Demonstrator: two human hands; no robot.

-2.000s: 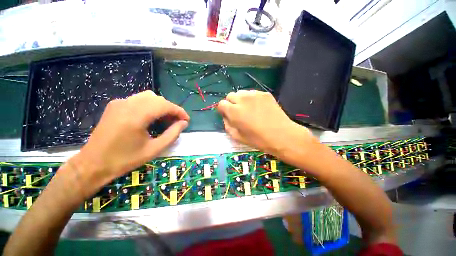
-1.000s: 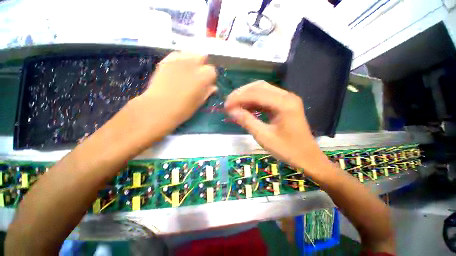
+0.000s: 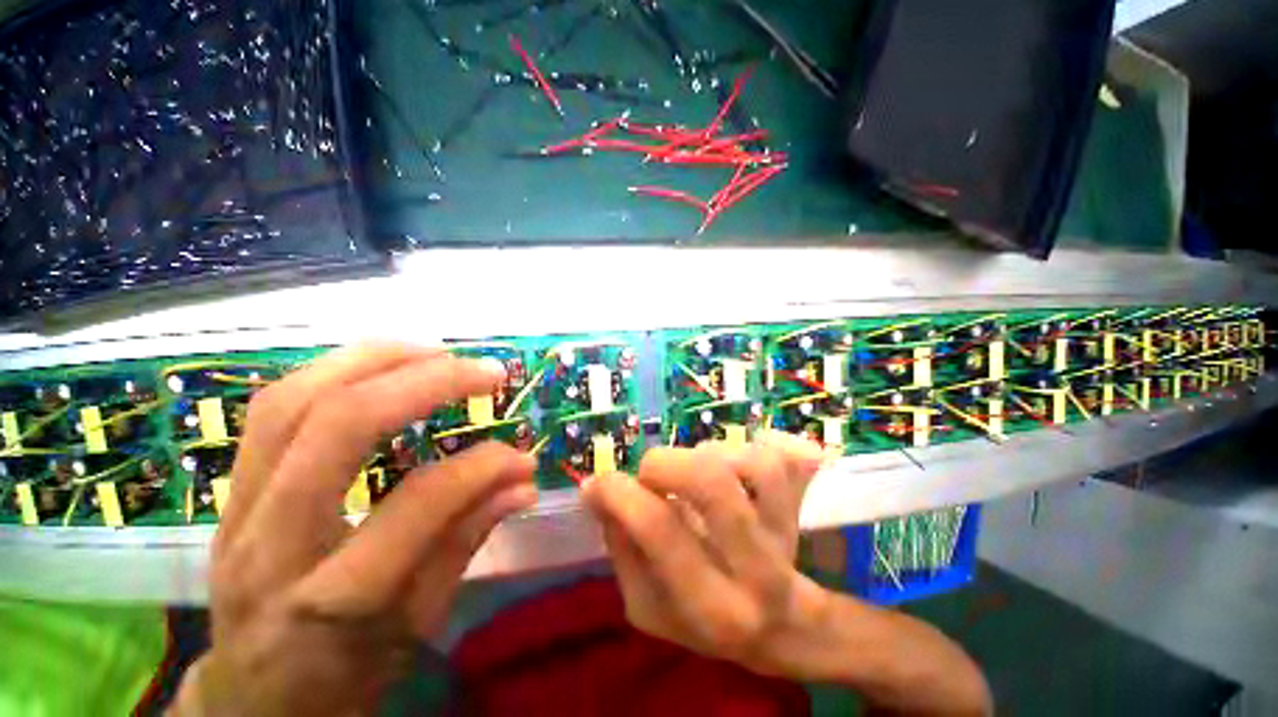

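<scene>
The circuit board panel point(image 3: 603, 385) runs across the view in two rows, with yellow blocks and yellow wires on it. My left hand point(image 3: 358, 511) is over the boards left of centre, thumb and forefinger apart, with no wire visible between them. My right hand point(image 3: 715, 553) is at the near edge of the boards, just right of my left hand. Its fingertips are close together beside a yellow block; a small red spot shows there, but whether they hold a wire is unclear. Red wires point(image 3: 715, 147) lie in a loose pile on the green mat point(image 3: 491, 210).
A black tray full of black wires point(image 3: 161, 154) is at the left. A second black tray point(image 3: 967, 112) is at the right, a red wire in it. Black wires and a thin pointed tool point(image 3: 788, 45) lie at the back. Pale rails point(image 3: 897, 476) flank the boards. A blue bin point(image 3: 914, 553) sits below right.
Both hands have moved from the mat toward me, down to the boards. The view has tilted down and closer. The red wires, mostly hidden by the hands before, now show as a pile.
</scene>
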